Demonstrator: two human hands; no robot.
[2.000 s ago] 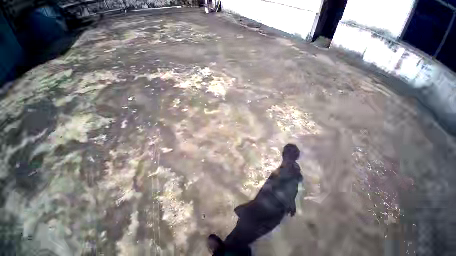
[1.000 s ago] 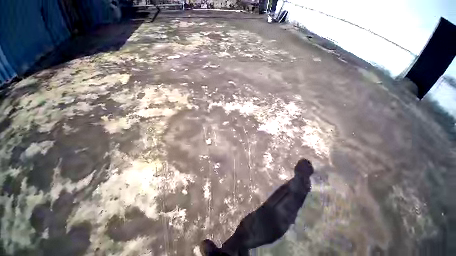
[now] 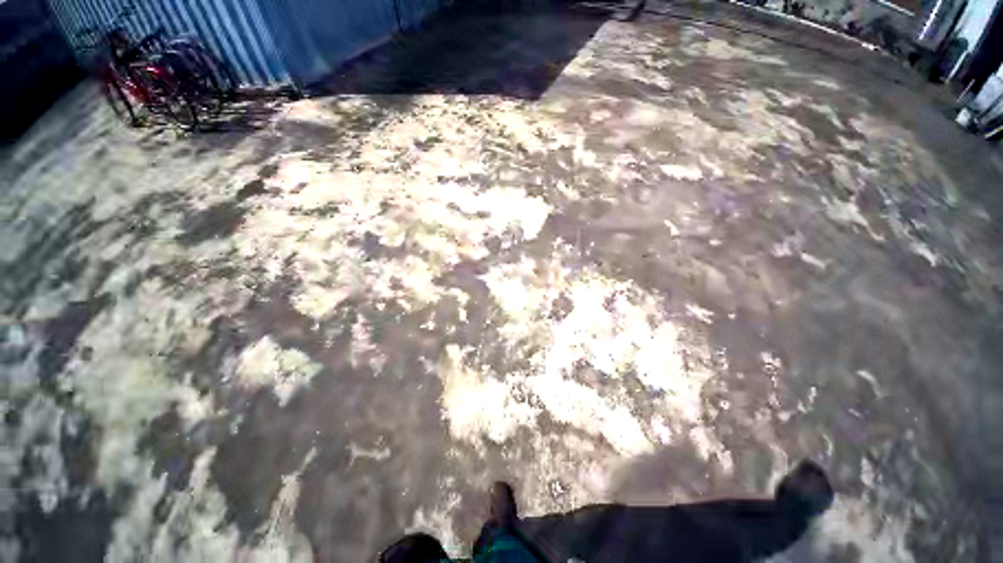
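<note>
Neither of my hands is in view. The patchy grey and pale concrete ground (image 3: 616, 220) of a sunlit yard lies in front of me. A dark shoe (image 3: 503, 504) with a bit of dark green trouser leg shows at the bottom edge. Another dark shape, possibly the other shoe (image 3: 410, 549), is cut off by the bottom edge. My dark shadow (image 3: 682, 530) stretches to the right from my feet.
A blue corrugated metal shed (image 3: 319, 35) stands at the upper left, with a dark shadow beside it. Red and dark bicycles (image 3: 165, 83) stand at its left corner. A low wall edge runs along the top right. Blurred items (image 3: 984, 105) lie near the white wall at the far right.
The view has turned left. The blue shed has moved further into view and the bicycles have appeared. The white wall has slid to the right edge. A shoe now shows below.
</note>
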